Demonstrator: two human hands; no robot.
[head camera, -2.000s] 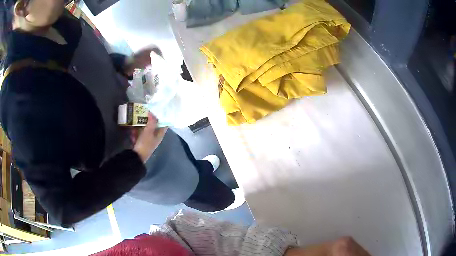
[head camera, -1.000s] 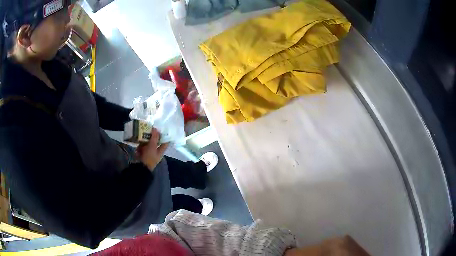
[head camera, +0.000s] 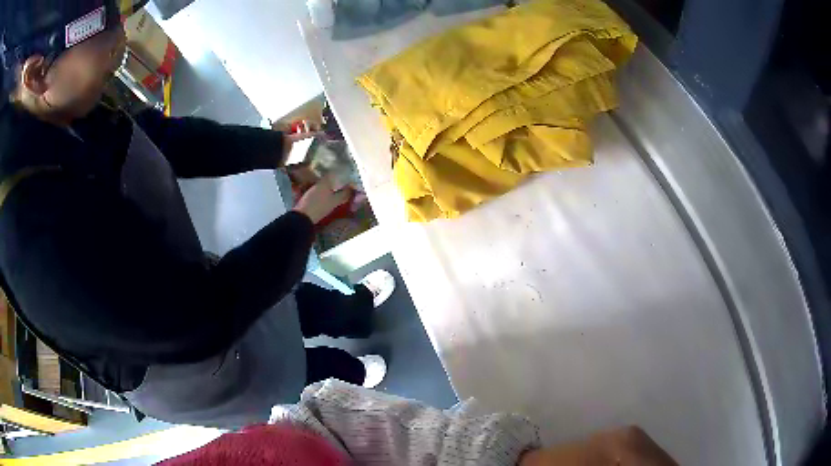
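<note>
A folded mustard-yellow cloth lies in a loose heap on the pale table. My left hand is at the bottom edge, on the near part of the table. Only the wrist and the back of the hand show; the fingers are cut off, so I cannot tell whether it holds anything. A white lined oversleeve over a red sleeve covers the arm. My right hand is not in view.
At left, a person in a dark top and grey apron holds a small box over an open drawer or bin with red items. A grey-blue cloth lies at the table's far end. A raised curved rim borders the table's right.
The other person's hands have moved right, over the drawer or bin, with the small box; the white plastic bag no longer shows clearly. My left arm and the yellow cloth have hardly moved.
</note>
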